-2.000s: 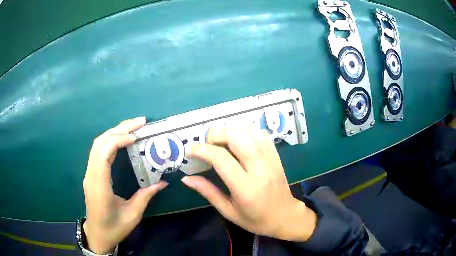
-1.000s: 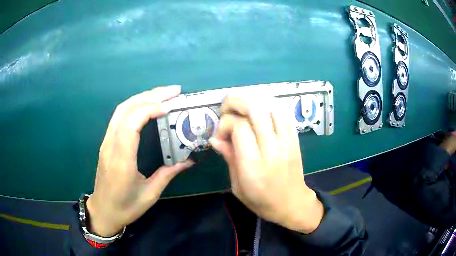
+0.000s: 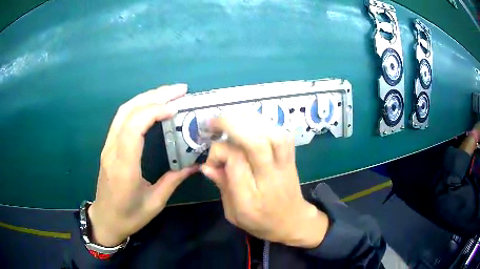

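Note:
A silver metal frame (image 3: 252,98) lies on the green surface in front of me, its raised long edge on the far side. Three blue-purple discs show in its openings; the left disc (image 3: 192,131) is partly covered by my right fingers. My left hand (image 3: 134,163) grips the frame's left end, fingers at the far corner and thumb at the near corner. My right hand (image 3: 258,181) is over the left disc and the scalloped near edge. Its fingertips are blurred, and I cannot tell whether they hold a small part.
Two part-filled frames stand to the right, a nearer one (image 3: 386,89) and a farther one (image 3: 422,84), each with two black-ringed discs and an opening at the far end. Another person's dark sleeve (image 3: 453,181) is at the right edge. A yellow floor line (image 3: 368,191) shows below.
Since two seconds ago, the held frame sits farther right in view. My right hand has moved from the middle disc to the left disc, uncovering the middle one. My left hand keeps its hold.

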